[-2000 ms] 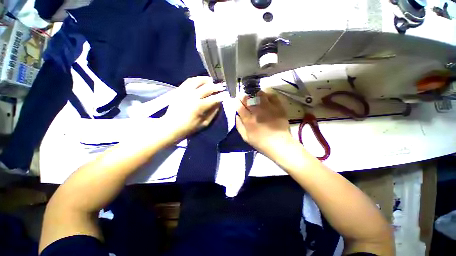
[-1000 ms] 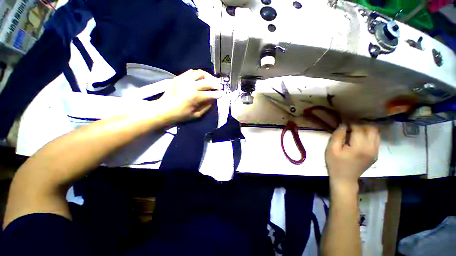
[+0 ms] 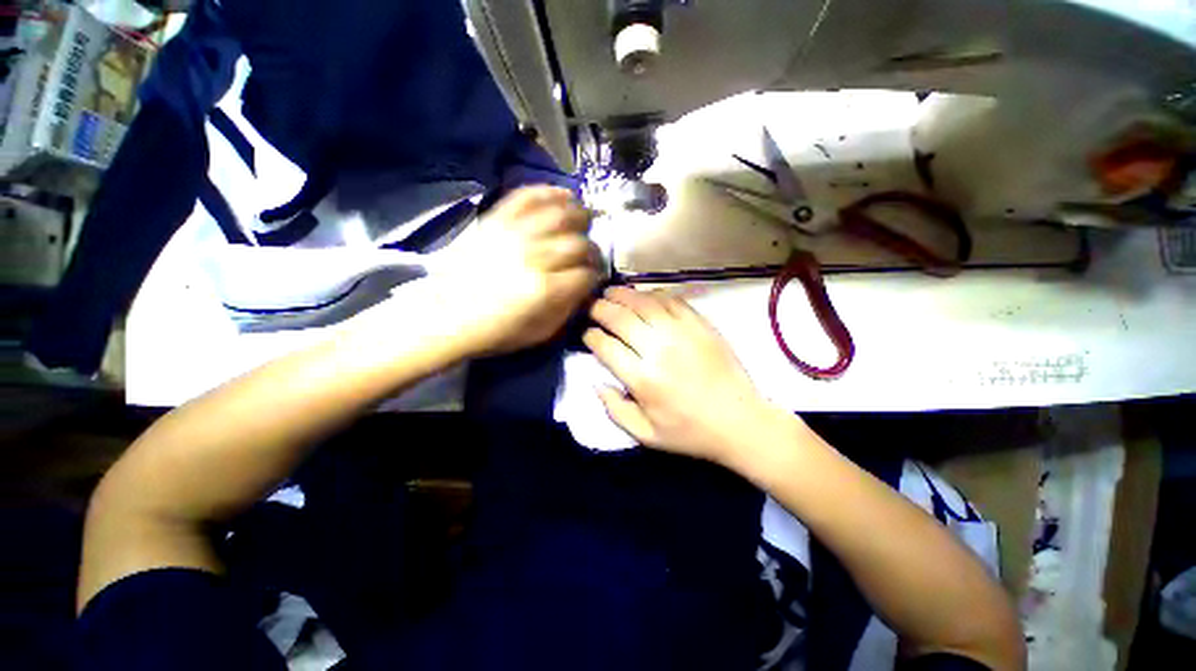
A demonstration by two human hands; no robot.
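Note:
The navy garment body [image 3: 354, 92] lies left of the needle and runs down over the table edge to the lap. My left hand [image 3: 540, 269] has its fingers bent on the cloth, just left of and below the presser foot [image 3: 597, 184]. My right hand [image 3: 662, 367] pinches a white cloth piece [image 3: 588, 404] beside the navy cloth, below the needle area. The fingers hide most of the narrow piece between the hands. The white sewing machine head [image 3: 813, 66] stands over the work.
Scissors with dark red handles [image 3: 811, 321] lie open under the machine arm, right of my hands. White and navy cloth [image 3: 315, 282] lies on the table at left. A printed box [image 3: 79, 98] stands at the upper left. Striped cloth [image 3: 787, 564] shows below the table.
My right hand has moved left from near the scissor handles and taken hold of the white cloth below the needle. My left hand stays by the needle. The view has shifted.

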